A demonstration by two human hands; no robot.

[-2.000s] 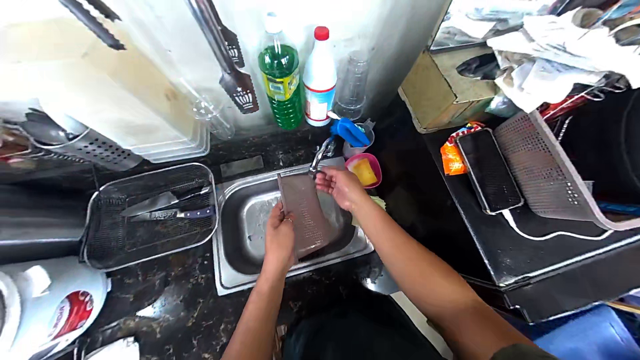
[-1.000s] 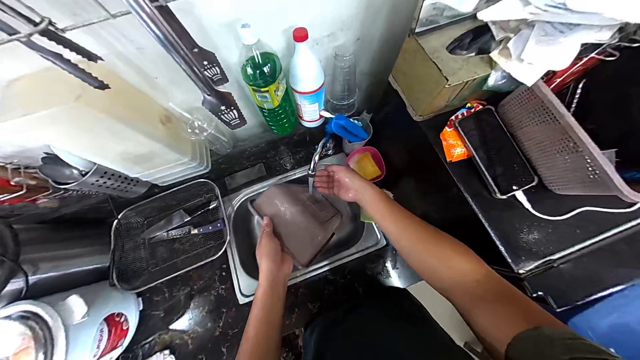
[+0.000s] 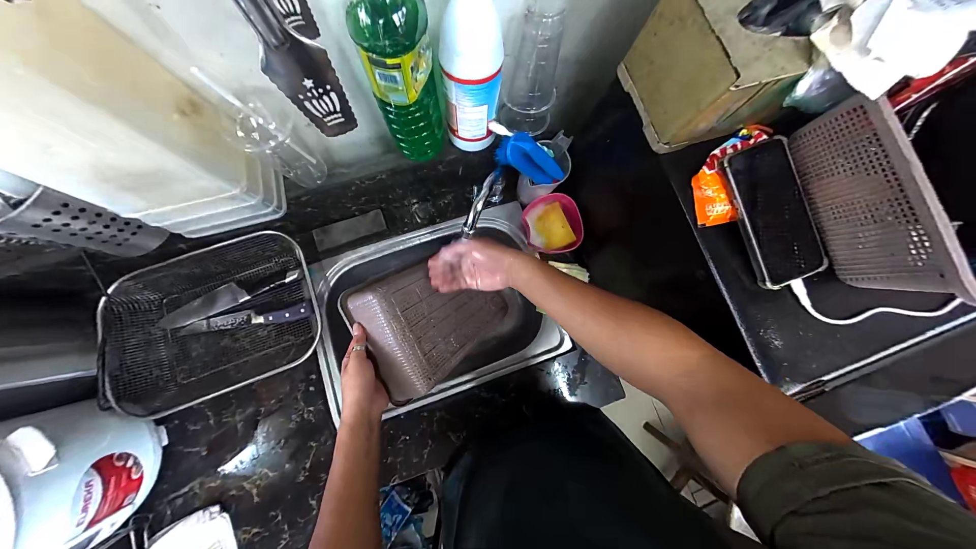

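A brown perforated plastic basket point(image 3: 427, 328) is tilted over the stainless steel sink point(image 3: 564, 339), its wet surface shining. My left hand point(image 3: 362, 377) grips its lower left edge, the thumb on the near side wall. Under the metal faucet point(image 3: 474, 213), my right hand point(image 3: 473, 265) is wet, palm up with fingers spread a little, above the basket's upper part; it holds nothing. Right of the faucet stand a pink bowl point(image 3: 577, 235) with a yellow sponge point(image 3: 550, 226) and a cup point(image 3: 562, 164) with a blue brush point(image 3: 530, 158).
Left of the sink, a wire mesh basket point(image 3: 210, 366) holds knives point(image 3: 286, 313). A green bottle point(image 3: 396, 76) and a white bottle point(image 3: 470, 76) stand by the wall. To the right are a phone point(image 3: 774, 213) with a cable, another perforated basket point(image 3: 869, 198) and a worn box point(image 3: 686, 76).
The brown basket has been turned and tilted, and now shows its ribbed side wall. My right hand was at the faucet before and remains close under it. My left hand keeps hold of the basket.
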